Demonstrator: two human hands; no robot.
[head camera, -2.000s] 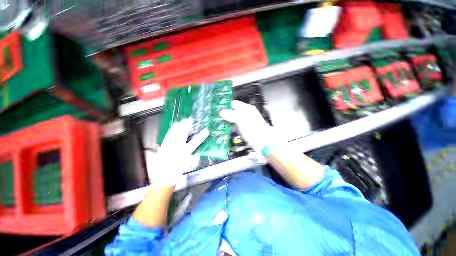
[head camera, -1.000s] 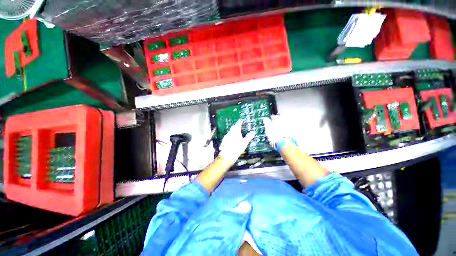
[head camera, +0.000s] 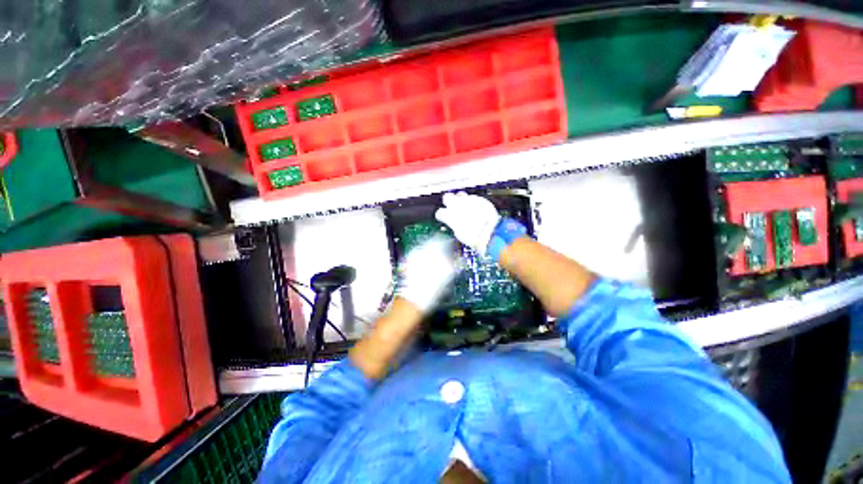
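A green circuit board (head camera: 487, 284) lies in a black carrier fixture (head camera: 519, 210) on the conveyor in front of me. My left hand (head camera: 429, 273), in a white glove, is over the board's left part and is blurred. My right hand (head camera: 468, 221), in a white glove with a blue wrist band, is at the fixture's top edge, above the board. Its fingers point left. Whether either hand grips anything cannot be made out.
A black handheld scanner (head camera: 325, 299) with a cable lies left of the fixture. A red foam holder (head camera: 159, 331) stands at the left. A red compartment tray (head camera: 397, 118) is on the shelf above. Loaded carriers with red plates (head camera: 778, 194) are at the right.
My right hand has moved from the board's right part up to the fixture's top edge. My left hand has shifted slightly left. Earlier, the board was lifted in both hands; now it lies in the fixture.
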